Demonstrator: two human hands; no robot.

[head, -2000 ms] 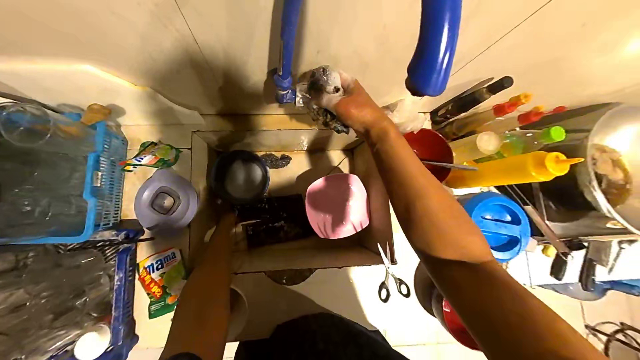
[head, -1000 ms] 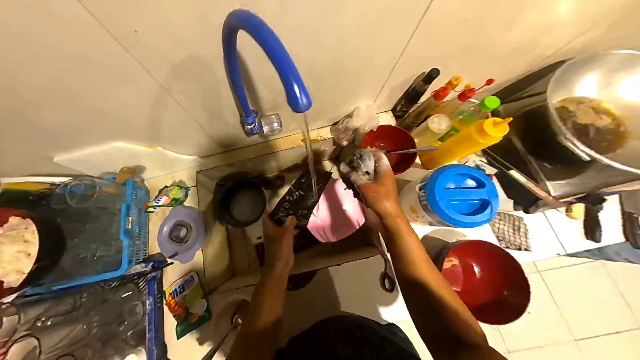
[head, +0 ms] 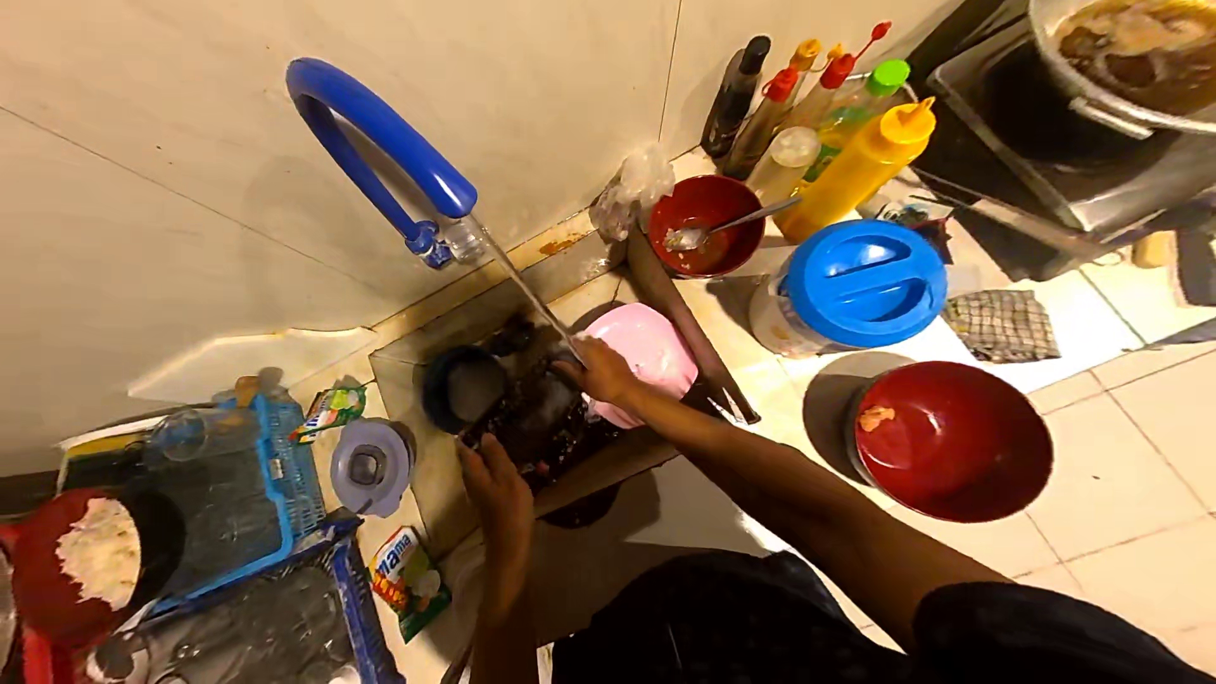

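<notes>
My left hand (head: 496, 480) grips the near left edge of a dark, wet tray or pan (head: 537, 413) in the tiled sink (head: 415, 494). Against the tray's upper right part is my right hand (head: 597, 366); whatever lies under its fingers is hidden. Water from the blue faucet (head: 399, 142) runs down onto that hand. A pink plastic bowl (head: 646, 356) rests in the sink to the right, partly behind my right wrist. On the left, inside the sink, stands a dark round pot (head: 465, 388).
Right of the sink are a red bowl with a spoon (head: 708, 226), a blue-lidded container (head: 866, 282), a large red bowl (head: 955, 442), several sauce bottles (head: 855, 171) and a pot on a stove (head: 1121, 57). To the left are a purple lidded container (head: 371, 467), detergent packet (head: 408, 579) and blue basket (head: 294, 475).
My right hand has come down from above the sink, where it held a soapy scrubber, onto the tray. The left hand has stayed at the tray's edge since a second ago. The view has shifted.
</notes>
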